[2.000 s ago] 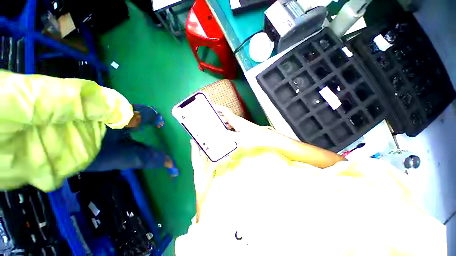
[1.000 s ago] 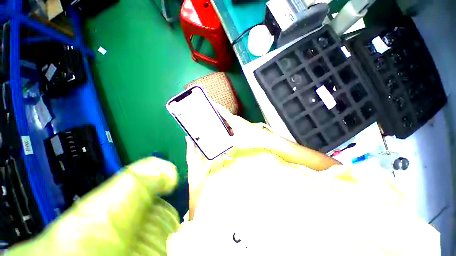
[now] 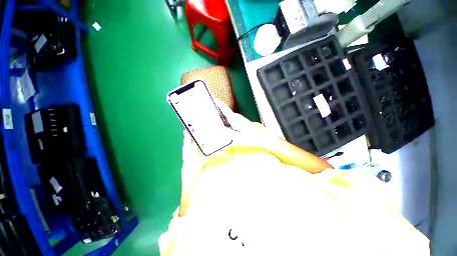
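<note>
A smartphone [image 3: 200, 117] with a bright lit screen is held tilted in front of my body. My right hand [image 3: 231, 119] grips its right edge, with the forearm coming in from the right. My left hand [image 3: 191, 146] is at the phone's lower left edge and holds it from below. Both hands are strongly overexposed, so single fingers hardly show. The screen content is too washed out to read.
A black foam compartment tray [image 3: 292, 91] with dark pieces lies on the bench at right, another dark tray [image 3: 396, 95] beyond it. A tape dispenser [image 3: 305, 25], a round white container [image 3: 267, 40], a red stool [image 3: 210, 30], a woven seat [image 3: 213, 80] and a blue rack [image 3: 95, 125] surround me.
The person in the yellow-green top has gone out of view at left, showing more of the rack. The view has shifted slightly. The phone stays held in much the same pose.
</note>
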